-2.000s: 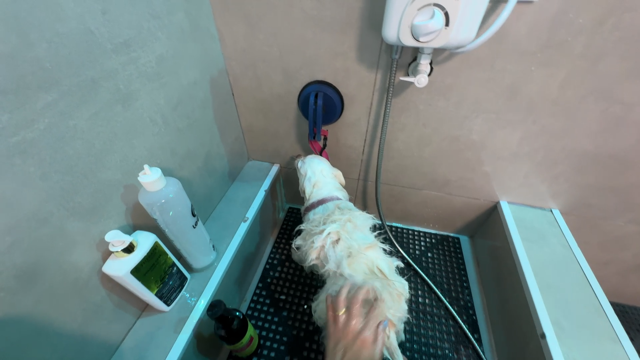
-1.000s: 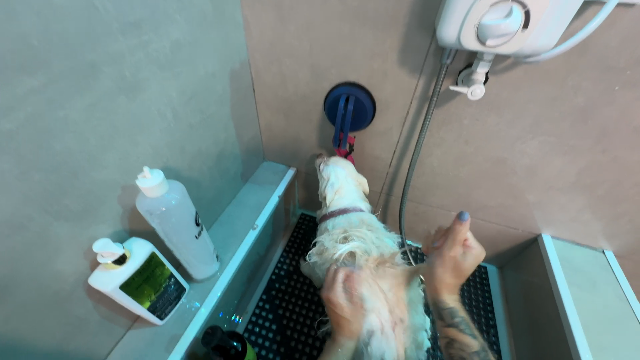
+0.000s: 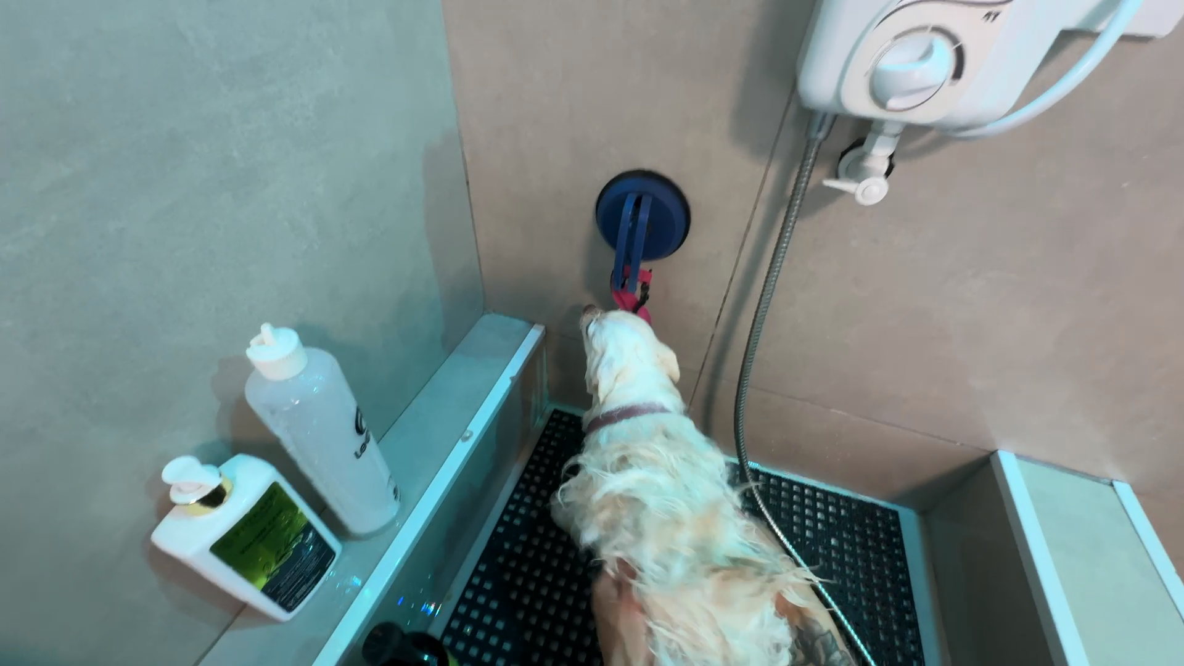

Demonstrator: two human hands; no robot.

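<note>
A wet, cream-coated dog with a collar stands facing the wall on a black perforated mat. My left hand is against the dog's left flank, its fingers partly hidden by fur. On the opposite flank is my right hand, mostly covered by the coat, with the tattooed forearm showing below. A pink tether joins the dog's head end to a blue suction-cup holder on the wall. The fingertips of both hands are hidden.
On the left ledge stand a clear squeeze bottle and a white pump bottle. A dark bottle is at the bottom edge. A metal shower hose hangs from a white water heater beside the dog. Another ledge is at right.
My right hand, raised beside the dog a second ago, is now down at its right flank. My left hand has moved from the back to the left flank.
</note>
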